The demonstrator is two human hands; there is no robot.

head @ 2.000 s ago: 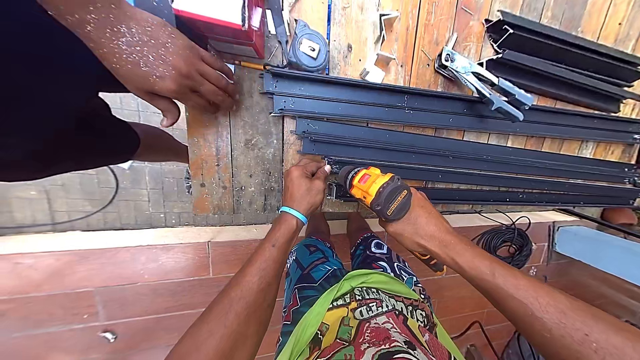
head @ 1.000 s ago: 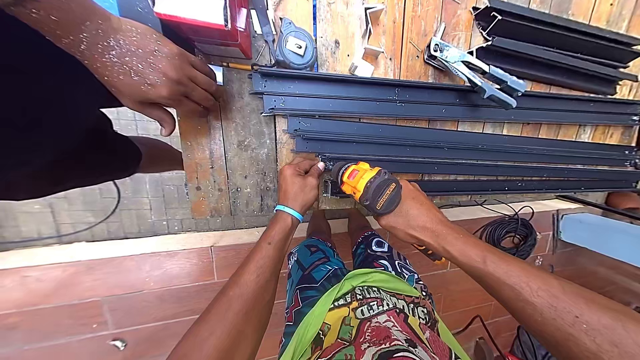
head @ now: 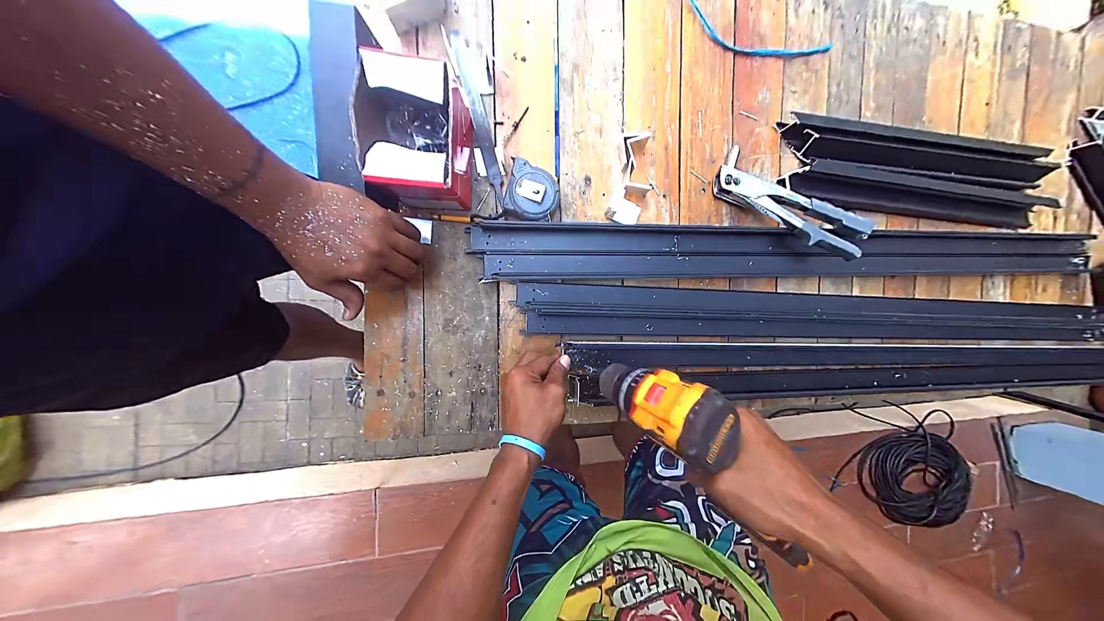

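My right hand (head: 750, 470) grips a yellow and black cordless drill (head: 673, 410), its front end over the left part of the nearest black metal profile (head: 776, 355). Fingers and thumb of my left hand (head: 536, 392) pinch the left end of that profile, just left of the drill; a blue band is on the wrist. Whether the drill's tip touches the metal is hidden. Beyond it lie a second profile (head: 776, 310) and a third profile (head: 621, 239), roughly parallel. A hand riveter (head: 793, 203) rests partly on the farthest one.
A co-worker's hand (head: 354, 246), speckled with shavings, rests at the table's left. Near it are an open red box (head: 405, 129) and a tape measure (head: 530, 190). Short black profiles (head: 914, 164) lie at the upper right. A coil of black cable (head: 914, 470) is on the tiled floor.
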